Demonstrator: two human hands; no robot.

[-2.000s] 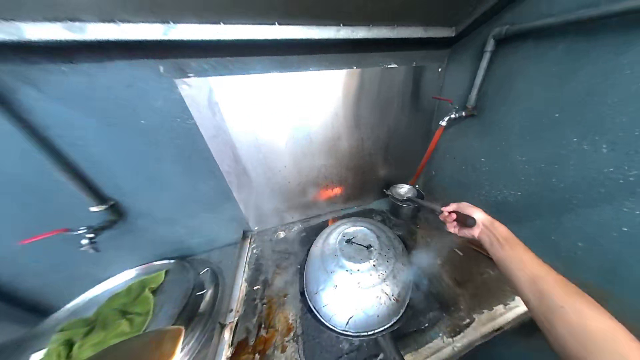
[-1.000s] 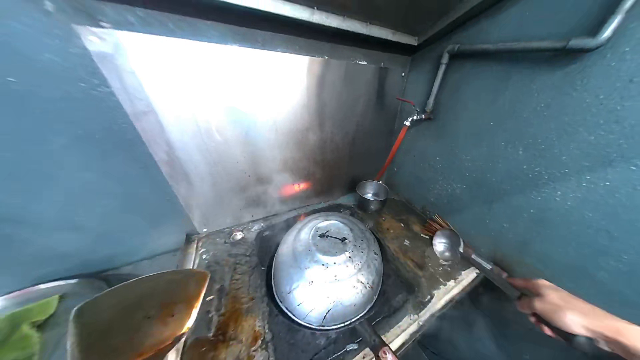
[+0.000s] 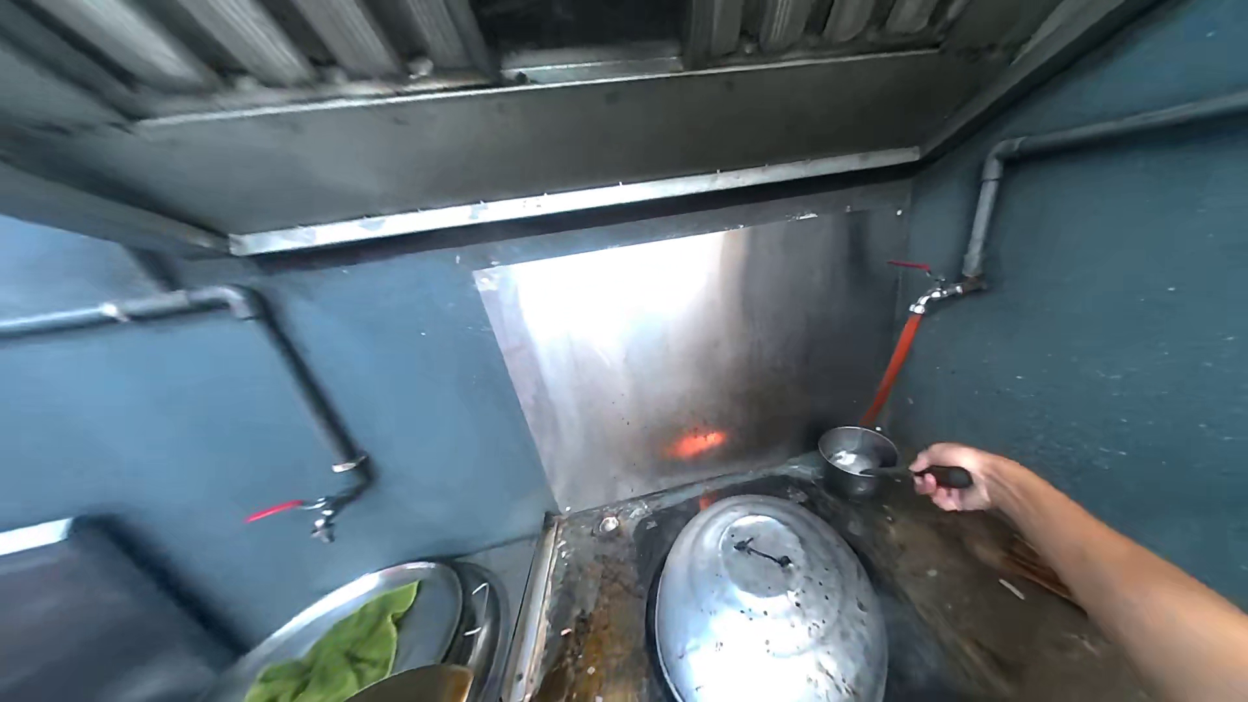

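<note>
My right hand (image 3: 955,476) grips the dark handle of a ladle (image 3: 885,472), whose bowl is down inside a small metal pot (image 3: 858,450) at the back right corner of the stove. Left of the hand and nearer me, a domed metal lid (image 3: 770,604) with a dark handle on top covers a wok, most of which is hidden. My left hand is out of view. At the bottom edge, the rim of a metal pan or scoop (image 3: 419,685) shows in front of a green cloth (image 3: 341,648) on a round metal tray (image 3: 429,595).
A red hose (image 3: 892,369) runs from a wall tap (image 3: 938,292) down toward the pot. A second tap (image 3: 324,517) juts from the left wall. Overhead hangs a metal range hood (image 3: 546,146). A steel splash plate (image 3: 643,370) stands behind the grimy stove top (image 3: 595,604).
One second ago the ladle was held out at the right, away from the small pot; now its bowl is in the pot. The view has swung upward and left.
</note>
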